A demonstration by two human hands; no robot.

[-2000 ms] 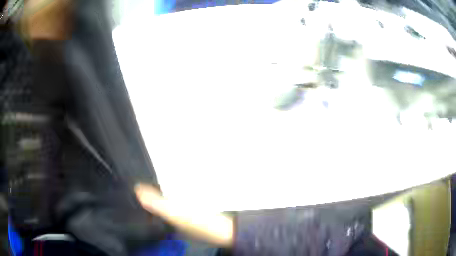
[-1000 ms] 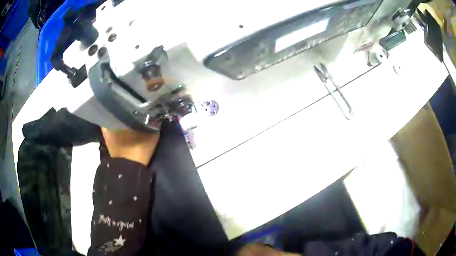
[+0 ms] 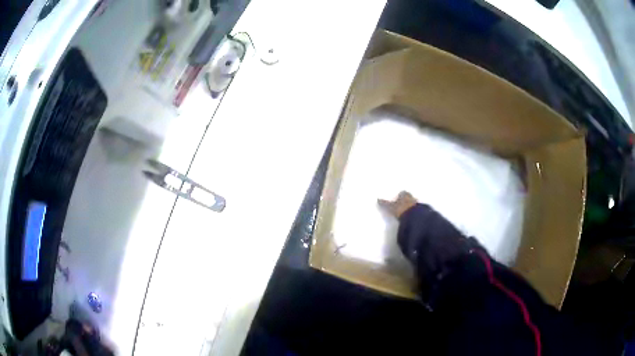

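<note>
My right hand (image 3: 398, 204) reaches into the open cardboard box (image 3: 475, 85) to the right of the table. Its fingers rest at the top of the white sheets (image 3: 442, 177) inside; whether they grip a sheet cannot be told. The dark sleeve with a red line crosses the box's near edge. My left hand is not in view. The black fabric is not clearly in view.
The white sewing table (image 3: 268, 132) lies left of the box. Thread snips (image 3: 184, 185) lie on it. The machine's black control panel (image 3: 52, 188) with a lit display is at far left. A bobbin winder (image 3: 226, 64) is at the top.
My view has swung right, from the needle area to the box. My right hand has moved from the lap area into the box. My left hand and the black fabric have left the view.
</note>
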